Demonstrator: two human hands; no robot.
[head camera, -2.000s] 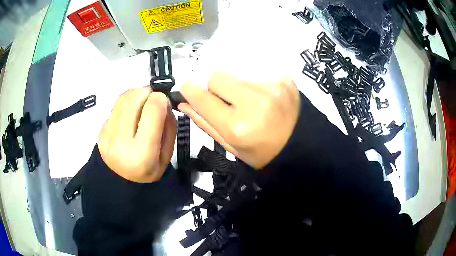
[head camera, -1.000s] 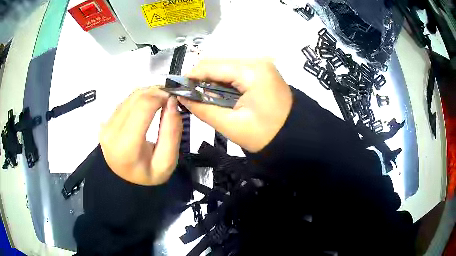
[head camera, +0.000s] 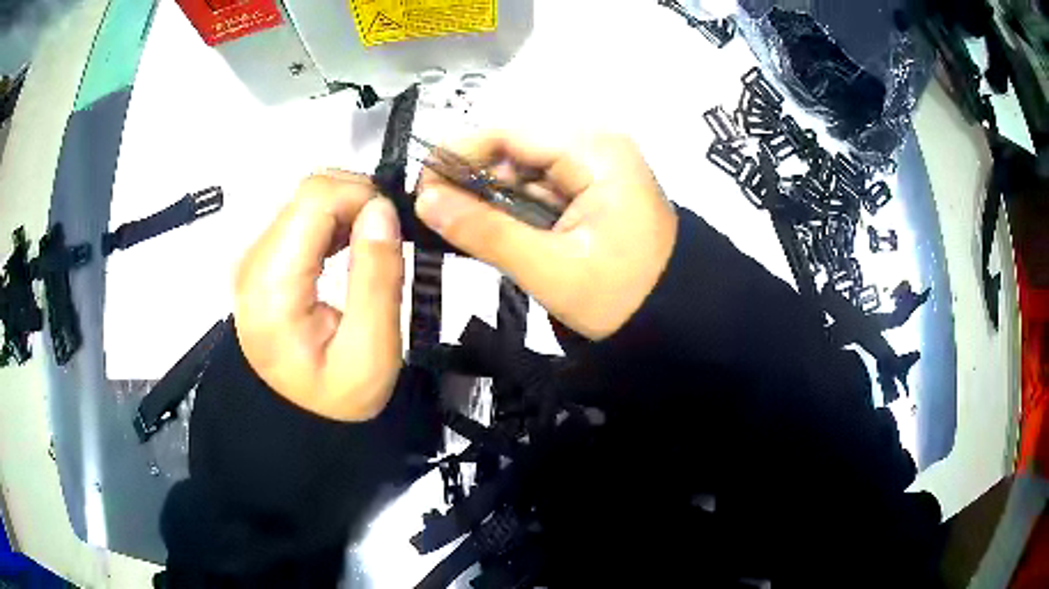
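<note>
A black webbing strap (head camera: 398, 129) stands up between my hands, its upper end near the machine head, and a ribbed length hangs below them. My left hand (head camera: 324, 293) pinches the strap between thumb and fingers. My right hand (head camera: 564, 224) holds the silvery thread snips (head camera: 495, 190), their thin points at the strap, and its thumb and fingertips are at the strap's right side. The part of the strap between the fingertips is hidden.
The grey machine head (head camera: 414, 52) is at the top. Slide buckles (head camera: 794, 150) lie in a pile at right, below a plastic bag of buckles (head camera: 819, 69). A finished strap (head camera: 161, 219) lies at left. More webbing straps (head camera: 495, 357) are heaped nearest me.
The large buckle seen above my hands earliest is no longer visible there. The snips appeared in my right hand and their points have turned up and left. The view has shifted slightly.
</note>
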